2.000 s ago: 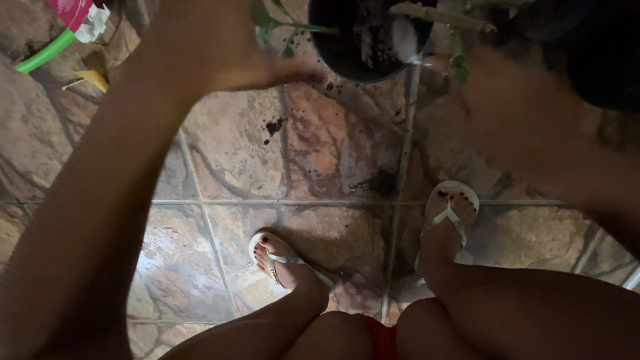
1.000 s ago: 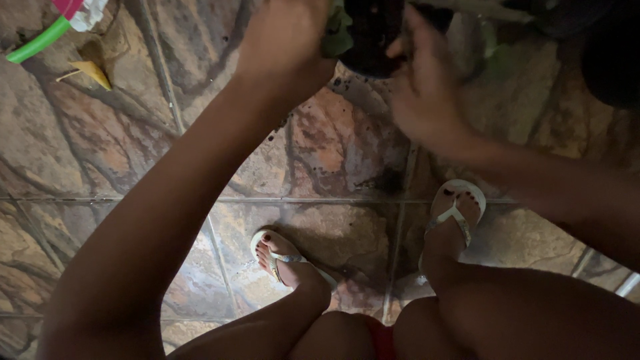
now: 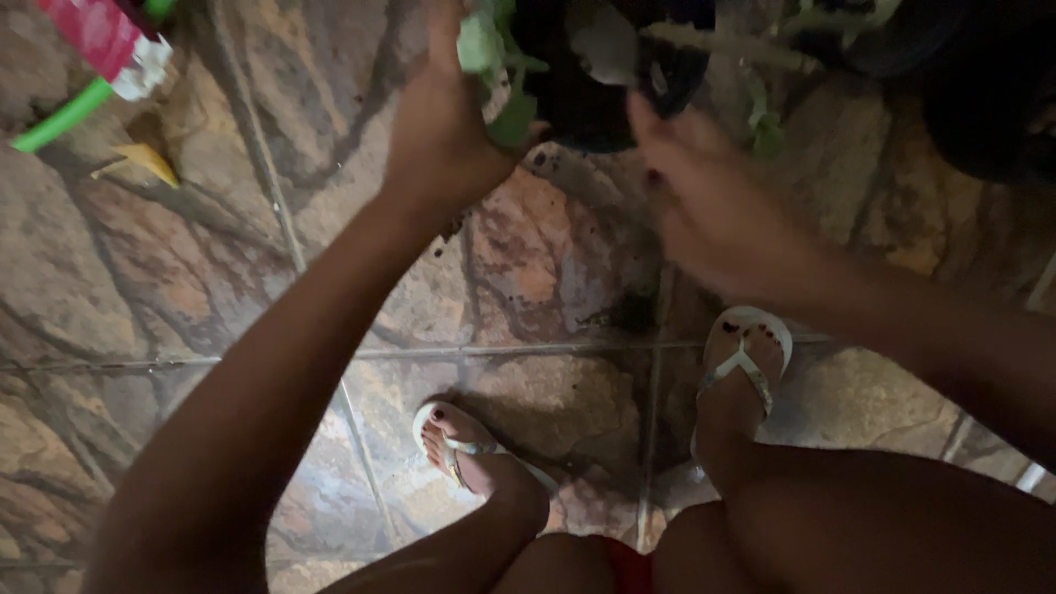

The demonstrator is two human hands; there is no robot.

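A dark plant pot (image 3: 577,124) stands at the top of the view, partly cut off by the frame edge, its inside too dark to make out. My left hand (image 3: 450,124) is at the pot's left side, thumb near the rim, beside green leaves (image 3: 513,115). My right hand (image 3: 701,181) is at the pot's right side, blurred; its fingertips reach a grey, rounded spoon-like thing (image 3: 606,45) over the pot, and whether they grip it is unclear. A pale plant stem (image 3: 726,45) crosses the pot's right edge.
Dark soil crumbs (image 3: 544,161) lie on the stone-patterned tile floor (image 3: 528,247). At upper left are a pink and white packet (image 3: 99,41), a green curved strip (image 3: 66,115) and a yellow leaf (image 3: 148,162). More dark pots (image 3: 982,124) stand at upper right. My sandalled feet (image 3: 462,445) are below.
The left hand has come right from where it was two seconds ago, to beside the leaves. Since one second ago, the right hand has moved a little down and right.
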